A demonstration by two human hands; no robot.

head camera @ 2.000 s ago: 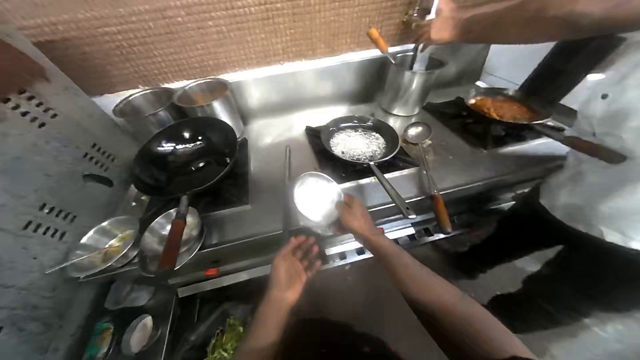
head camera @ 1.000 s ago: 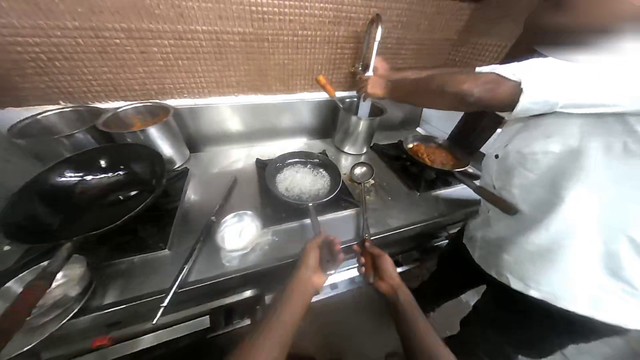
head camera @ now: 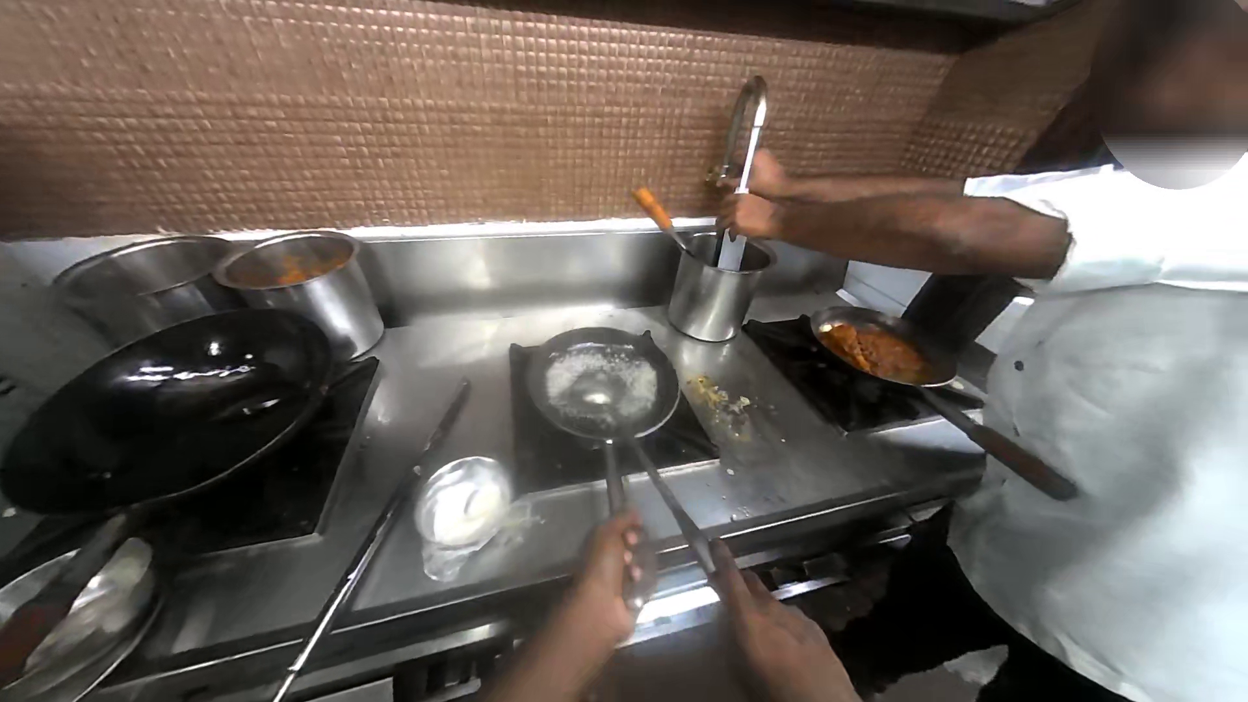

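My left hand grips the metal handle of a frying pan on the middle burner. White, frothy-looking contents cover much of the pan's bottom. In my right hand is the handle of a metal ladle, whose head reaches into the pan. Left of the pan, a small metal bowl with white contents stands on the steel counter, a white smear beside it. A long thin metal rod lies farther left.
A black wok rests at the left, with steel pots behind it. A person in white stands at the right, hands at a tall steel pot holding an orange-handled utensil. A pan of reddish-orange food sits on the right burner.
The ladle was on the counter right of the pan; its head is now in the pan. My left hand has stayed at the pan handle since one second ago. The view has shifted.
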